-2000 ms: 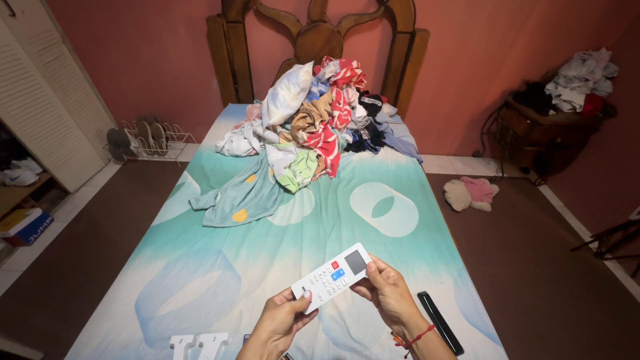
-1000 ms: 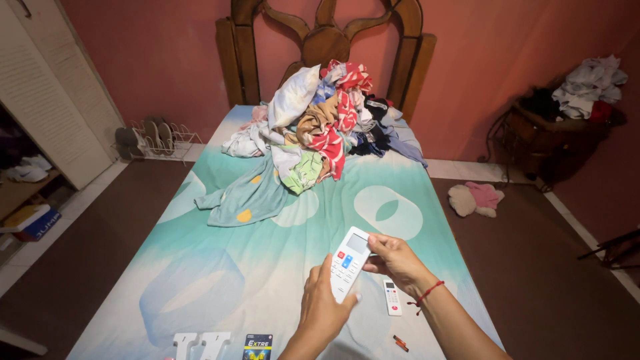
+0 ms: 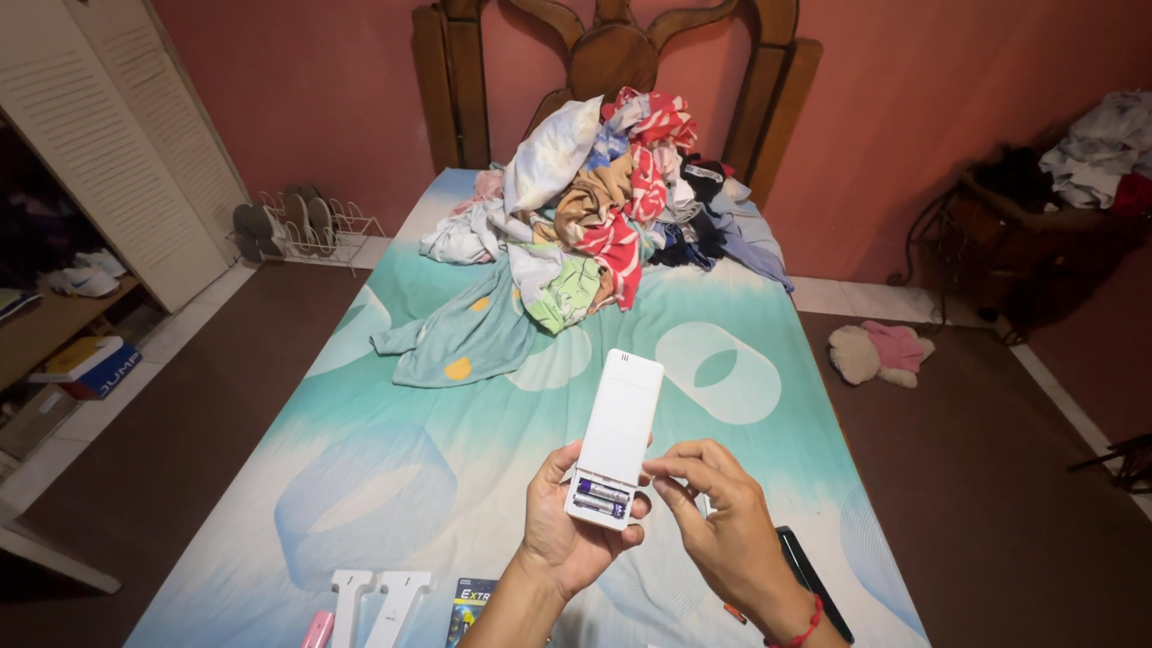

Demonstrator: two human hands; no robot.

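My left hand (image 3: 576, 531) holds a white remote control (image 3: 621, 414) with its back up and its top end pointing away from me. Two batteries (image 3: 601, 498) lie side by side in the uncovered compartment at the near end. My right hand (image 3: 720, 513) is just right of the remote, thumb and fingertips brought near each other; whether something small is between them cannot be told. Around the hands on the bed lie a battery blister pack (image 3: 468, 612), two white plastic pieces (image 3: 373, 607), a pink object (image 3: 318, 630), a black object (image 3: 814, 585) and a small orange-red object (image 3: 735, 614).
A heap of clothes (image 3: 585, 216) lies on the bed (image 3: 360, 432) against the wooden headboard (image 3: 612, 63). Sandals stand in a wire rack (image 3: 333, 238) at the left. A plush toy (image 3: 882, 353) lies on the floor at the right, near a table (image 3: 999, 225) with more clothes.
The remote has been turned over from its button side to its back, showing the batteries. My right hand has let go of its top end and moved beside its lower part.
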